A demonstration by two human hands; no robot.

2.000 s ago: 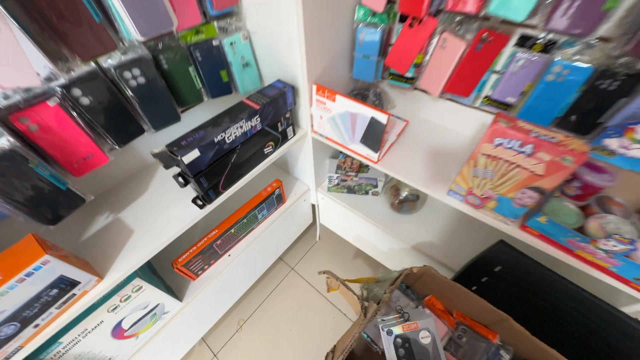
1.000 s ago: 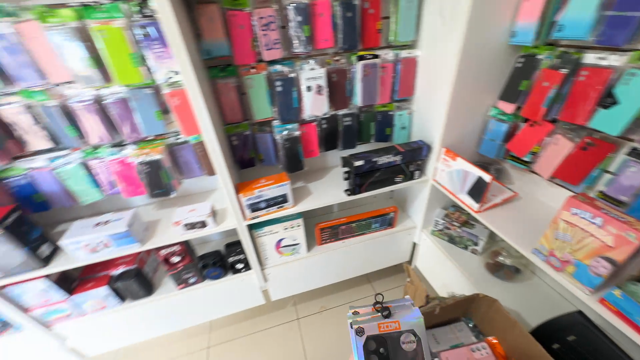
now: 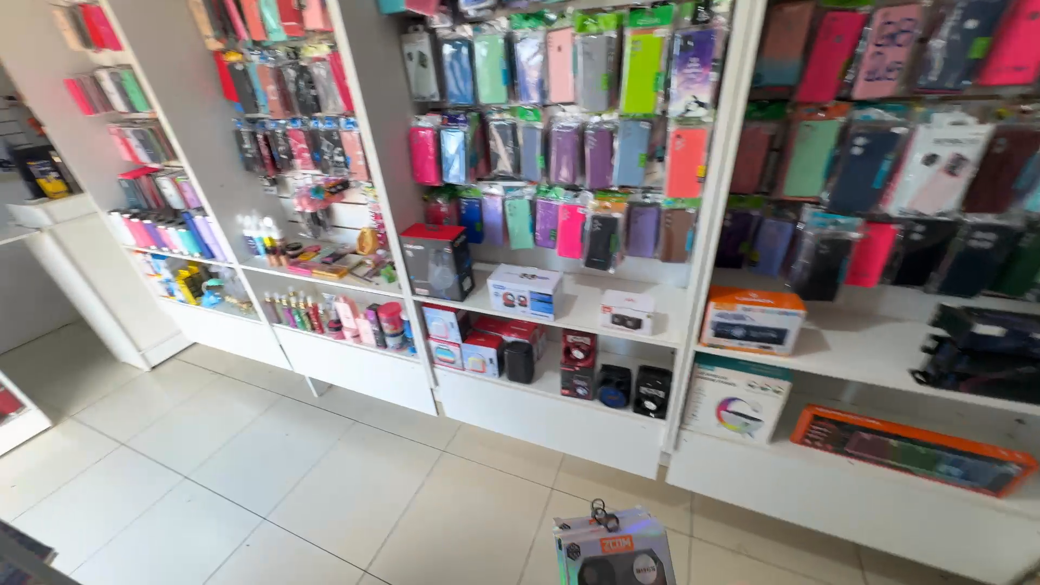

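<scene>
Neither of my hands shows in the head view. A silvery retail package (image 3: pixel 615 552) with an orange label and a dark item behind its front stands out at the bottom edge, right of the middle. Black rings (image 3: pixel 604 513) sit at its top. Its lower part is cut off by the frame, so what holds or supports it is hidden. Beyond it, phone cases in clear packets (image 3: pixel 574 152) hang in rows on the white shelving. An orange and white box (image 3: pixel 752 322) rests on a shelf to the right.
White shelf units (image 3: pixel 556 426) run across the view, with boxed goods and small speakers (image 3: pixel 615 386) on lower shelves. A long orange box (image 3: pixel 914 449) lies at the right. Pale floor tiles (image 3: pixel 309 479) spread before the units. A white counter (image 3: pixel 89 284) stands at the left.
The view has swung far to the left. The cardboard box of packaged goods seen earlier is out of view, while the silvery package now shows lower in the frame.
</scene>
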